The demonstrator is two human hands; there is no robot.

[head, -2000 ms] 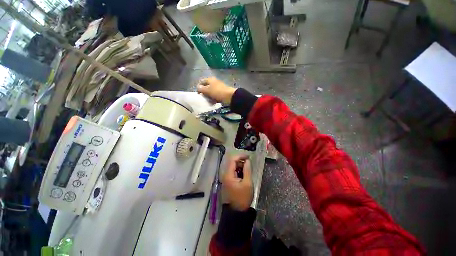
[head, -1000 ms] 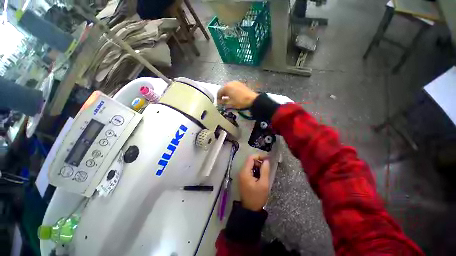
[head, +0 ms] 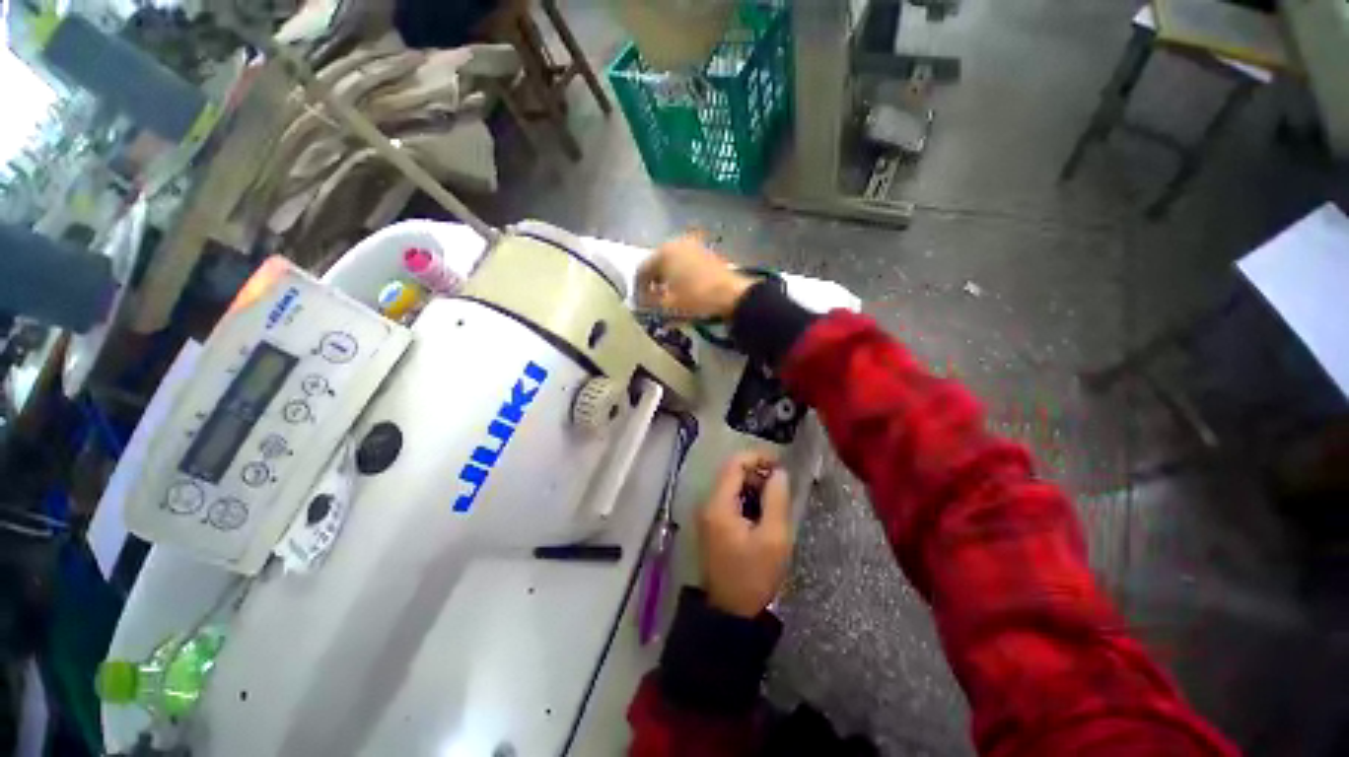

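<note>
My left hand is beside the machine, its thumb and fingers closed around a small dark part with a metallic glint; its exact form is hidden. My right hand is at the table's far end with fingertips together; whether they hold anything is unclear. A black flat case with round metal parts lies between the hands, partly under my right sleeve. The white JUKI machine is left of the hands. A purple-handled screwdriver and a thin black stick lie nearby.
Teal loop handles show by my right hand. The control panel, pink spool and green bottle are left. A green basket stands on the floor, beyond the table. A white-topped stand is right.
The view has shifted right, then slightly back left. My right hand has moved a little along the table's far end and turned slightly. My left hand keeps its closed grip.
</note>
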